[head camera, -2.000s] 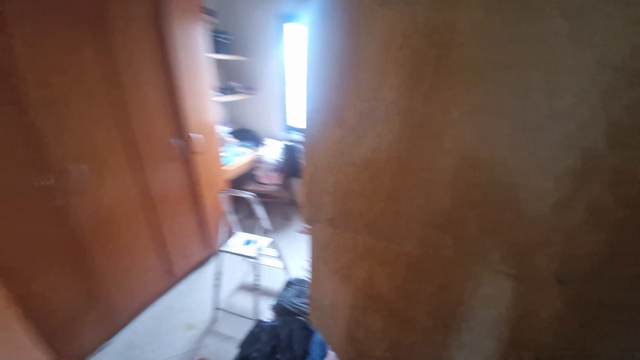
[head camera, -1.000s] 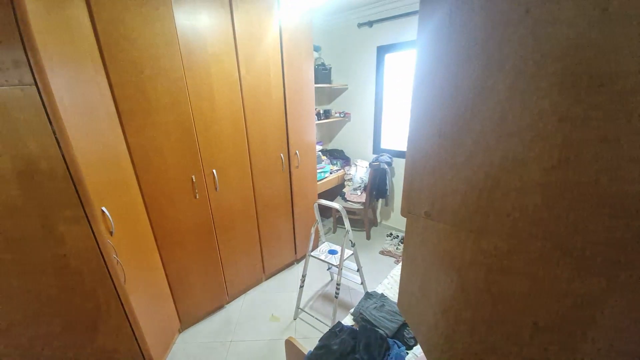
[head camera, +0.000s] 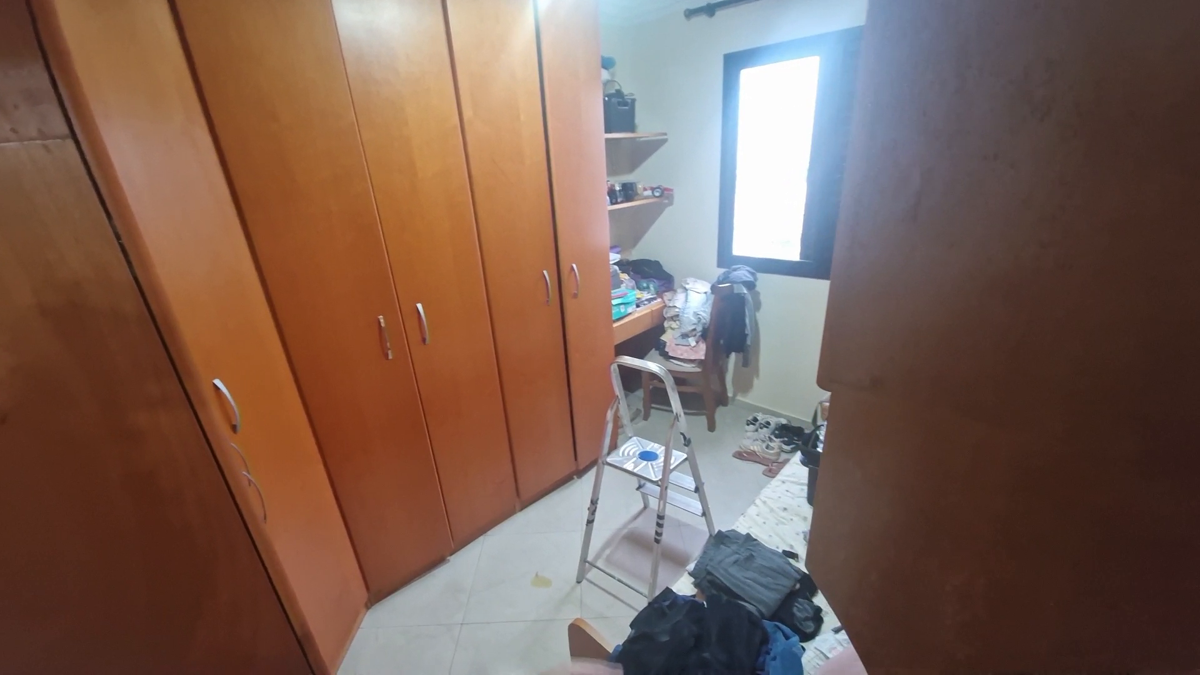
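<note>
Neither my left hand nor my right hand can be made out; a faint skin-toned blur at the bottom edge is too small to identify. An aluminium step ladder (head camera: 647, 457) stands unfolded on the tiled floor, beside the wooden wardrobe doors (head camera: 412, 281). Dark clothes (head camera: 689, 633) and grey folded clothing (head camera: 747, 569) lie in a heap on a bed with a pale patterned sheet (head camera: 773, 511). All the wardrobe doors in sight are closed.
A brown wooden panel (head camera: 1012, 356) blocks the right side. Farther back are a wooden chair (head camera: 710, 384) loaded with clothes, a cluttered desk (head camera: 637, 322), wall shelves (head camera: 637, 137) and a window (head camera: 776, 159). Several shoes (head camera: 771, 439) lie on the floor. A curved wooden bed end (head camera: 589, 640) juts up low down.
The view has swung and moved forward, so more of the wardrobe, ladder and bed shows than two seconds ago. No object has plainly moved.
</note>
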